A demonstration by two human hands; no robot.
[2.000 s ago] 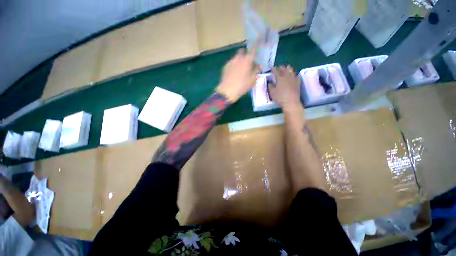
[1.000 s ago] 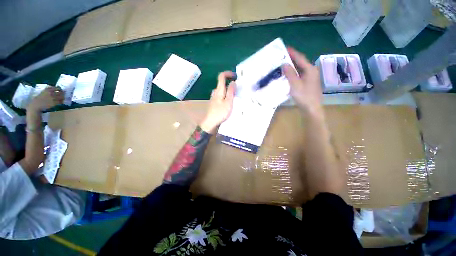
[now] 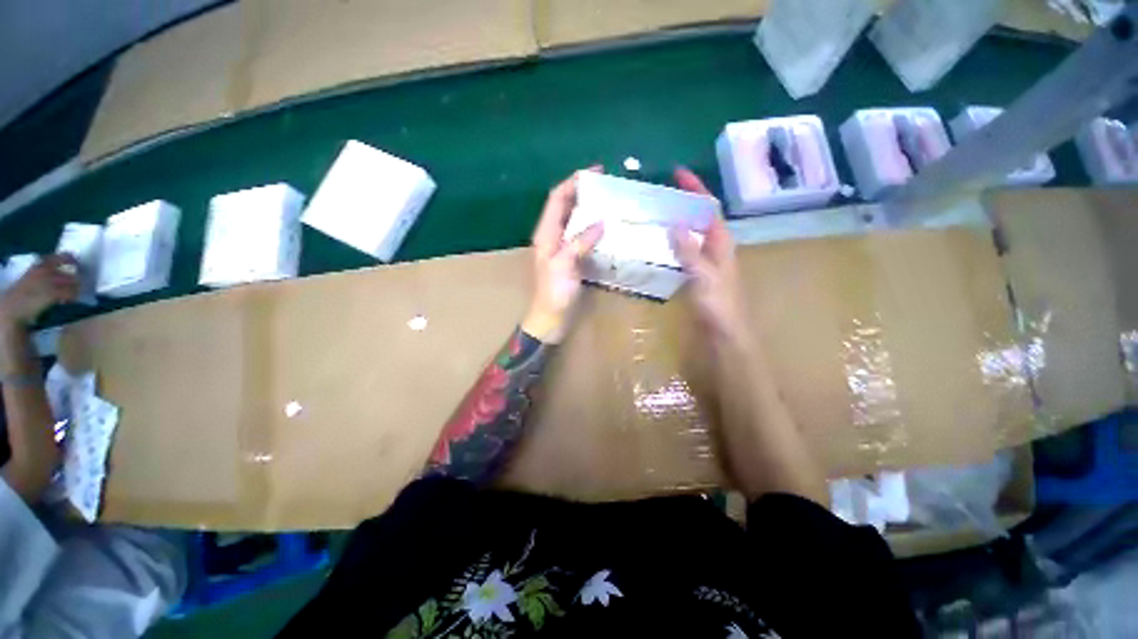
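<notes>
A white retail box (image 3: pixel 637 227) is held in both hands above the near edge of the belt, in the middle of the view. It is tilted, with a dark strip along its lower edge. My left hand (image 3: pixel 562 253) grips its left end, thumb on the near face. My right hand (image 3: pixel 709 256) grips its right end, thumb on the face. Whether the lid is fully closed cannot be told. An open box with a pale pink part and a dark piece (image 3: pixel 779 165) stands on the belt to the right.
Closed white boxes (image 3: pixel 369 200) stand on the green belt (image 3: pixel 499 137) to the left. More open boxes (image 3: pixel 896 150) and a metal post (image 3: pixel 1023 119) are at right. Brown cardboard (image 3: pixel 350 375) covers the near ledge. A person's hand (image 3: pixel 40 290) touches boxes at far left.
The box was open, its printed cover hanging towards me; now the cover is folded up and the box looks more compact between both hands. The surroundings have shifted left in view.
</notes>
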